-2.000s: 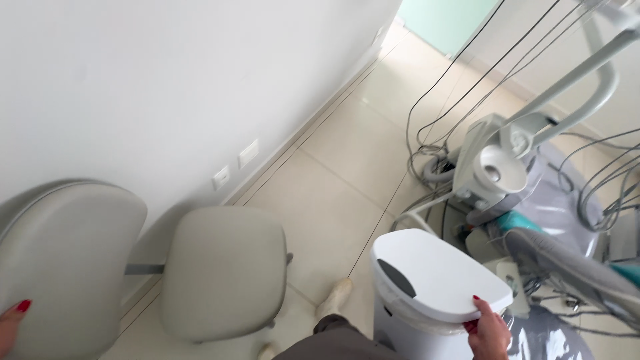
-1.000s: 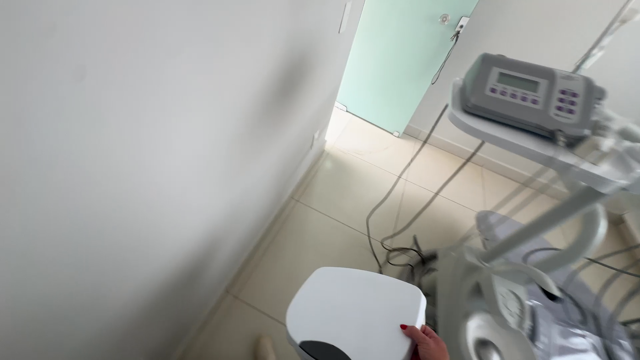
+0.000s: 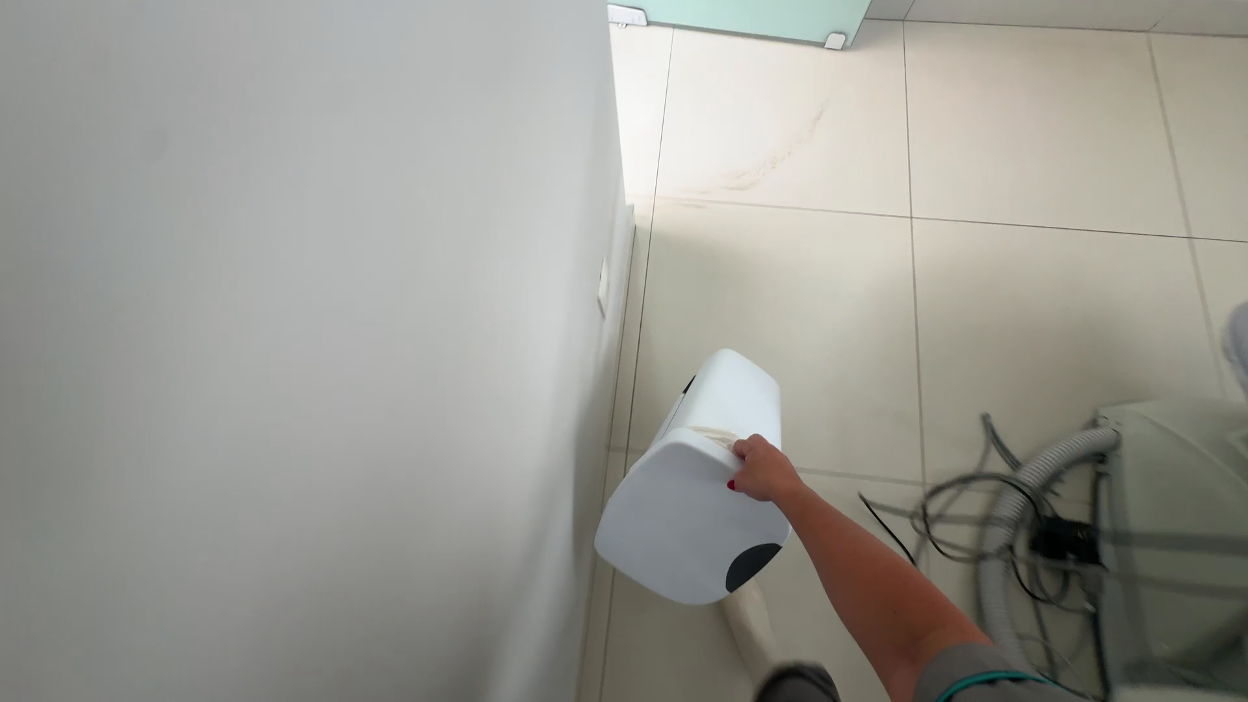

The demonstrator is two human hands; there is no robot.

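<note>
My right hand [image 3: 765, 471] grips the rim of a white plastic waste bin [image 3: 736, 390] near its lid [image 3: 682, 517], with one red-nailed finger over the lid's edge. The bin hangs tilted, lid toward me, and a dark oval patch marks the lid's near right corner. A bit of liner shows under the lid beside my fingers. Just below the lid is my light shoe [image 3: 749, 624] on the floor. My left hand is outside the view.
A white wall [image 3: 341, 341] with an outlet plate [image 3: 603, 288] runs close along the left. Black cables [image 3: 960, 517] and a grey corrugated hose [image 3: 999, 546] lie at right beside the pale equipment base [image 3: 1170, 526]. A green glass door [image 3: 760, 15] stands ahead.
The view has moved forward along the wall, away from the chairs and the dental unit. The bin is carried along in my right hand and now tilts. My left hand has left the view.
</note>
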